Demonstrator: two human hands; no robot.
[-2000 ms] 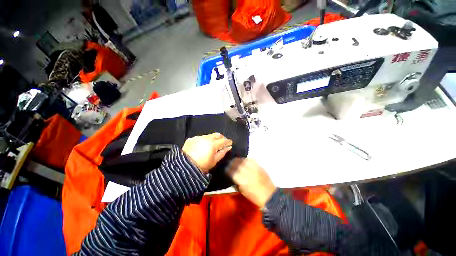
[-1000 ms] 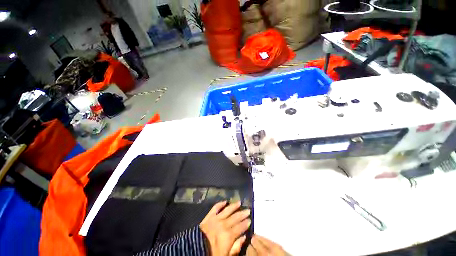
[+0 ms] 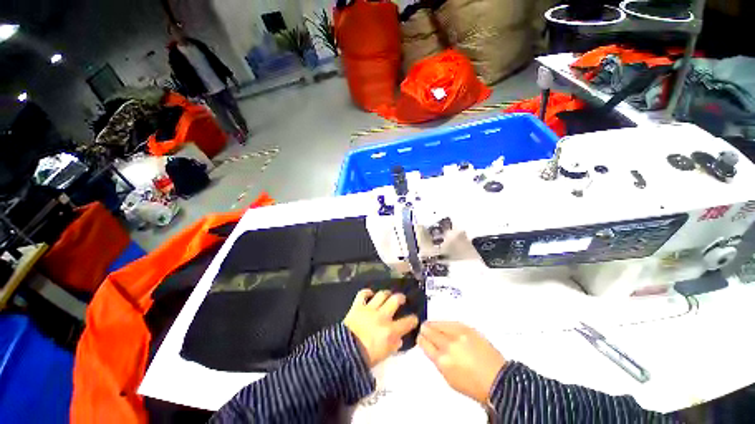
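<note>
The black panel [image 3: 257,323] lies flat on the white table, with a camouflage strip [image 3: 343,272] across it. Its right edge is beside the presser foot and needle [image 3: 420,273] of the sewing machine [image 3: 613,199]. My left hand [image 3: 381,325] rests on the panel's lower right part, fingers spread and pressing down. My right hand [image 3: 462,356] is at the panel's lower right corner, with thumb and fingertips together on its edge. Silver thread snips [image 3: 611,351] lie on the table to the right of the needle.
A blue crate [image 3: 451,142] stands behind the machine. Orange sack cloth [image 3: 112,331] hangs at the table's left side. Orange and tan sacks [image 3: 488,41] stand further back. A person [image 3: 203,74] is on the floor at the back left. Another table with cloth is at the back right.
The panel has moved up and away from me beside the needle, so its lower edge now shows. Both hands have moved up with it. The person at the back has shifted slightly.
</note>
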